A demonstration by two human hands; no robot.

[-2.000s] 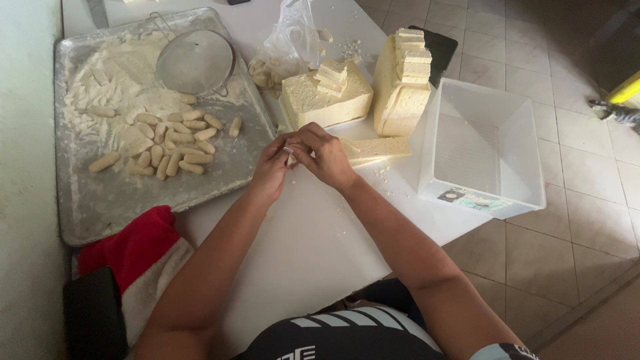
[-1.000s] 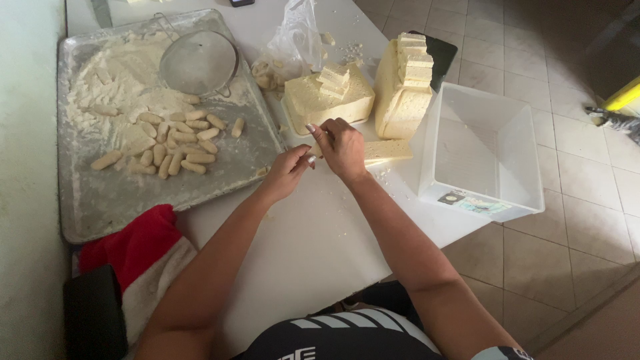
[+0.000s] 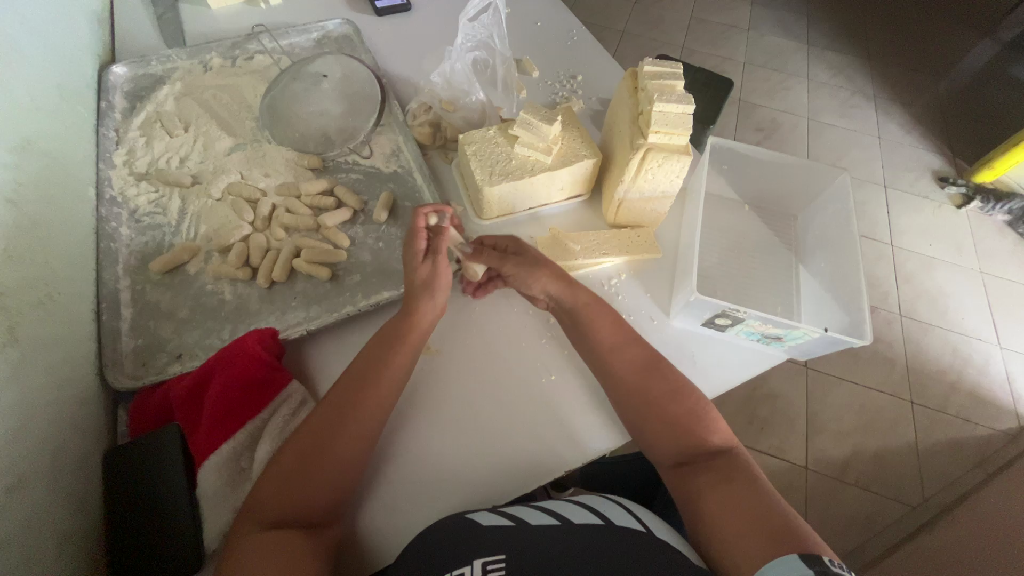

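Near the tray's right edge, my left hand (image 3: 430, 256) and my right hand (image 3: 508, 268) hold a pale strip of dough (image 3: 472, 269) between them. The fingers partly hide it. Just behind my hands is a block of pale cheese (image 3: 528, 172) with cut pieces on top. A second block (image 3: 636, 160) stands upright to its right, slices leaning on it. Flat cheese slices (image 3: 608, 246) lie beside my right hand. On the floured metal tray (image 3: 352, 308) lie several finger-shaped dough pieces (image 3: 284, 260) and a mesh sieve (image 3: 322, 104).
A clear plastic bin (image 3: 768, 240) stands at the table's right edge. A plastic bag (image 3: 476, 72) is behind the cheese. A red and white cloth (image 3: 232, 392) and a dark flat object (image 3: 152, 500) lie at the left. A phone (image 3: 390, 6) is at the far edge.
My hands were close together, then slightly apart with the right near the cheese block. They are now together again, with the pale strip visible between them.
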